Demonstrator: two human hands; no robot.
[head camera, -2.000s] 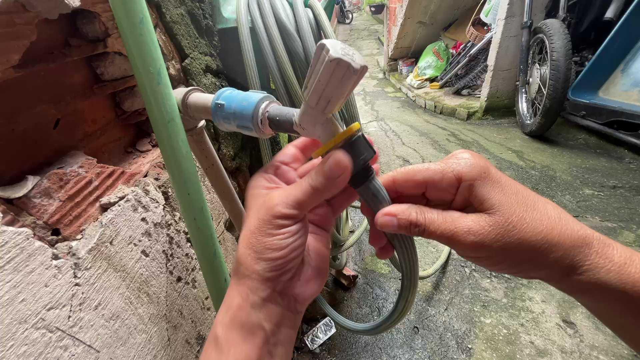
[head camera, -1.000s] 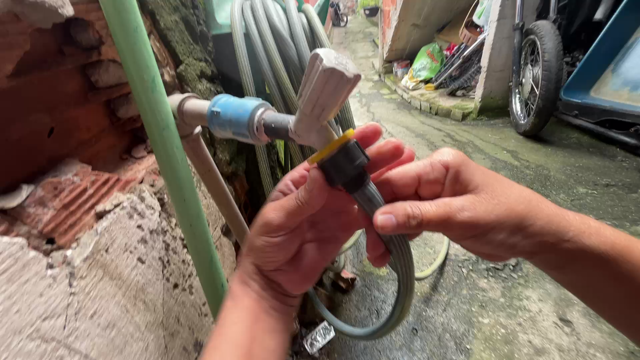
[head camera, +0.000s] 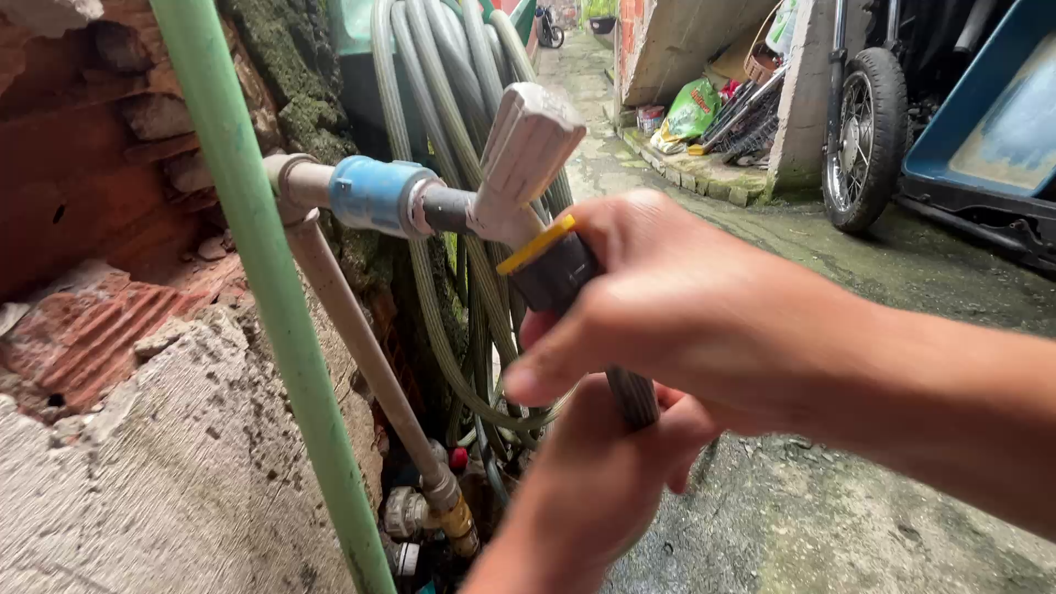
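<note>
A plastic tap (head camera: 528, 157) with a pale, ribbed handle juts from a blue pipe coupling (head camera: 384, 196) at upper centre. On its outlet sits a black hose connector (head camera: 554, 271) with a yellow ring (head camera: 536, 245). My right hand (head camera: 660, 305) reaches in from the right, its fingers around the connector's far side and lower part; motion blurs it. Below, my left hand (head camera: 606, 478) is closed around the grey ribbed garden hose (head camera: 633, 396), which runs down from the connector. The hose's lower course is hidden behind the hands.
Coiled hose (head camera: 445, 91) hangs behind the tap. A green pole (head camera: 272, 297) slants in front of a broken brick and plaster wall (head camera: 140, 462). Pipe fittings (head camera: 429, 511) lie low at centre. A motorcycle wheel (head camera: 866, 140) and a blue tub (head camera: 982, 124) stand at right.
My left hand has moved down from the connector onto the hose. My right hand has moved up from the hose to the connector.
</note>
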